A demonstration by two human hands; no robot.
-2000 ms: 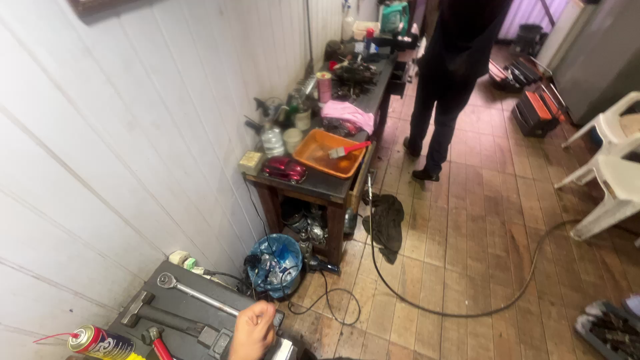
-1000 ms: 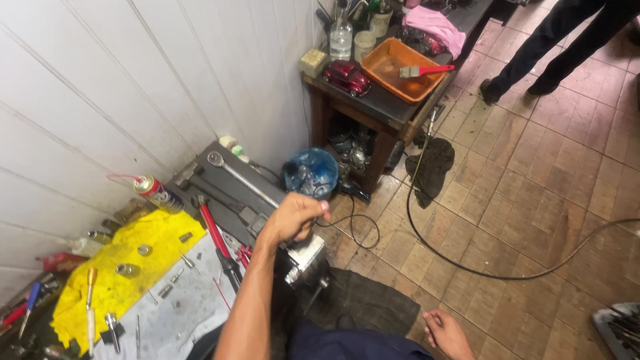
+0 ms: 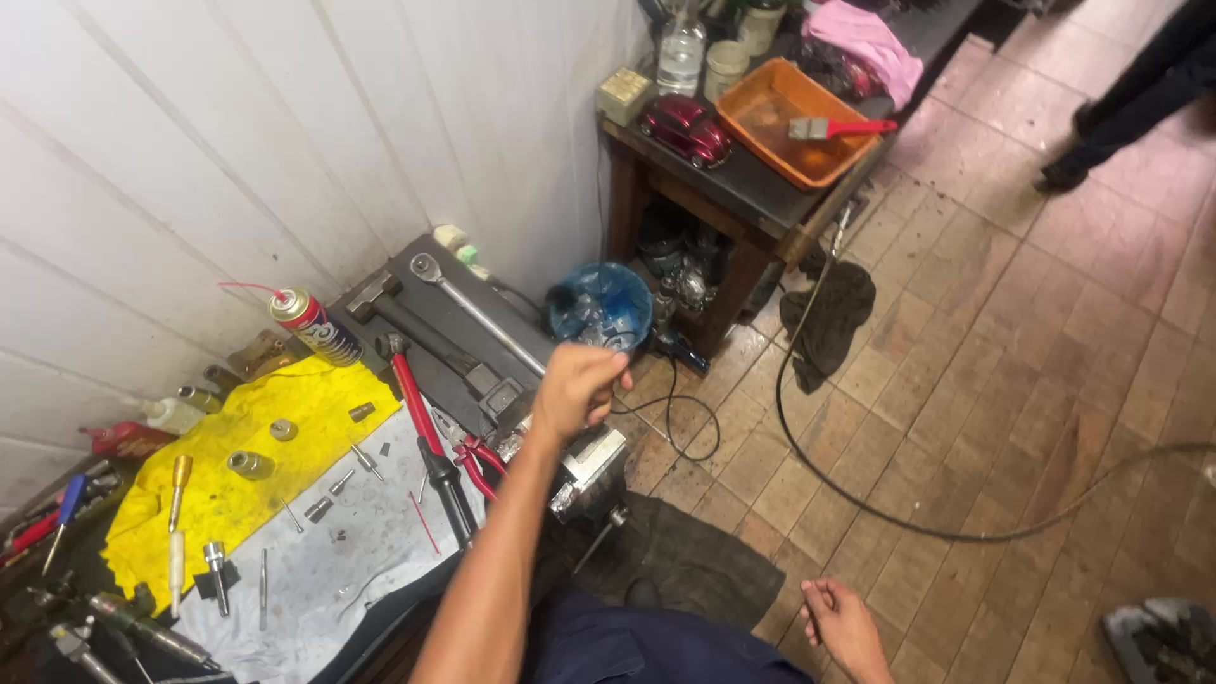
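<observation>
My left hand (image 3: 581, 388) is curled just above a metal bench vise (image 3: 594, 461), at the lower end of a long chrome ratchet wrench (image 3: 480, 313); whether its fingers hold the handle is hidden. My right hand (image 3: 836, 617) hangs over the tiled floor at lower right, fingers loosely bent, with nothing in it. Left of my left arm lie a red-handled tool (image 3: 418, 399), red pliers (image 3: 467, 451) and a hammer (image 3: 408, 323). Sockets (image 3: 250, 464) rest on a yellow cloth (image 3: 190, 503), and small metal parts lie on a grey cloth (image 3: 313, 560).
A spray can (image 3: 315, 326) stands by the wall. A second bench holds an orange tray (image 3: 760, 142) with a brush (image 3: 841, 127) across it, and a red model car (image 3: 686, 131). A blue bucket (image 3: 608, 294), a black hose (image 3: 836, 494) and a dark cloth (image 3: 828, 318) are on the floor. A person's legs (image 3: 1130, 95) show upper right.
The view has swung down toward the near bench. My right hand, out of frame two seconds ago, is now in view. My left hand stays near the vise.
</observation>
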